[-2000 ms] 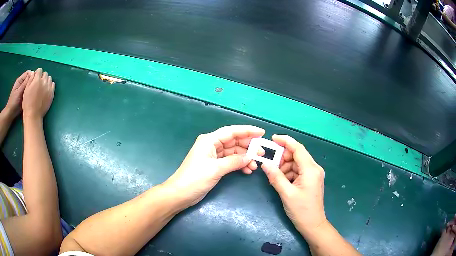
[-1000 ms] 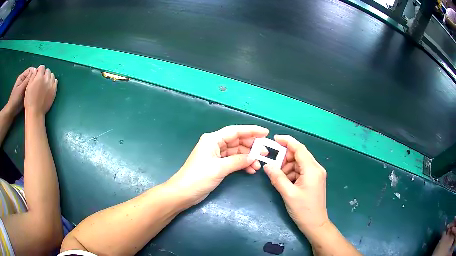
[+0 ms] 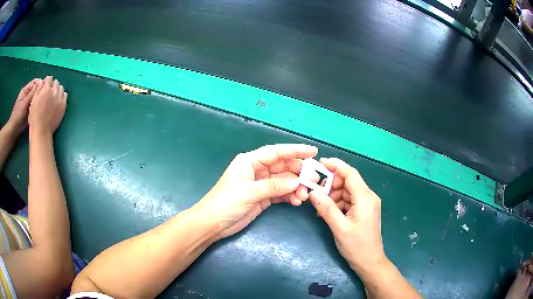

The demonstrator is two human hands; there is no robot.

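A small pale pink, nearly white plastic frame with a rectangular opening is held above the dark green tabletop. It is tilted, and a fingertip and the dark table show through its opening. My left hand grips its left side with thumb and fingers. My right hand holds its right side, thumb at the lower edge and fingers behind. Parts of the frame's edges are hidden by the fingers.
A bright green strip with chipped paint separates the table from a dark conveyor belt. A dark green post stands at the right. Another person's clasped hands rest on the table at the left. Part of a hand shows at the lower right edge.
The frame has tilted between my hands and its opening looks narrower. My left thumb and fingers have shifted slightly right. My right hand has hardly moved.
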